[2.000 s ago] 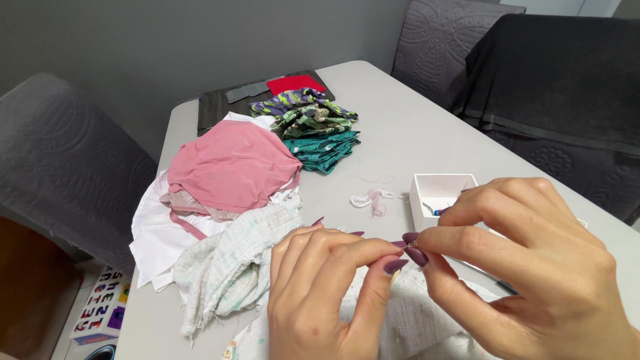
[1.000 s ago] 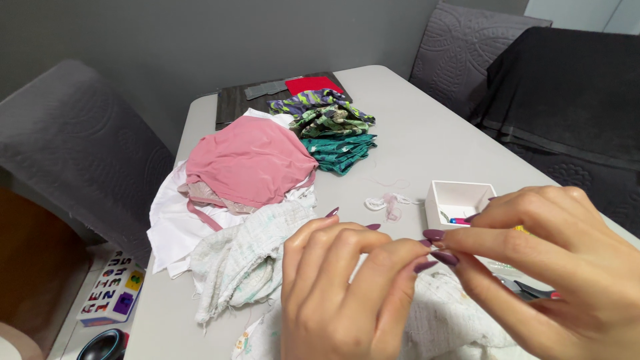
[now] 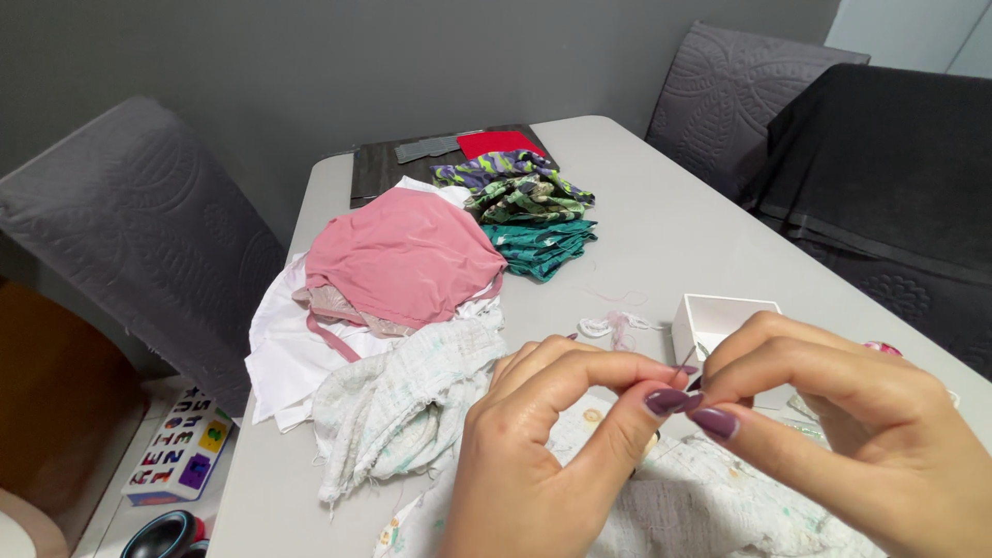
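Observation:
My left hand (image 3: pixel 566 418) is raised at the lower middle, its thumb and forefinger pinching a thin needle (image 3: pixel 685 358) that points up. My right hand (image 3: pixel 829 418) meets it fingertip to fingertip; whether it pinches thread at the needle is too small to tell. Beneath both hands lies a white printed gauze cloth (image 3: pixel 682 504). Just behind the fingers stands a white open box (image 3: pixel 725 318), partly hidden by my right hand. Left of the box, a small tangle of white and pink thread (image 3: pixel 618 325) rests on the grey table (image 3: pixel 666 225).
Left of my hands are crumpled gauze (image 3: pixel 403 395), pink fabric (image 3: pixel 403 256) and white fabric (image 3: pixel 279 341). Farther back lie green patterned fabric (image 3: pixel 542 246), red fabric (image 3: pixel 500 144) and a dark board (image 3: pixel 372 174). Padded chairs (image 3: pixel 139 232) flank the table.
The needle shows upright between my fingertips, where it could not be made out before. Both hands stay close together above the cloth.

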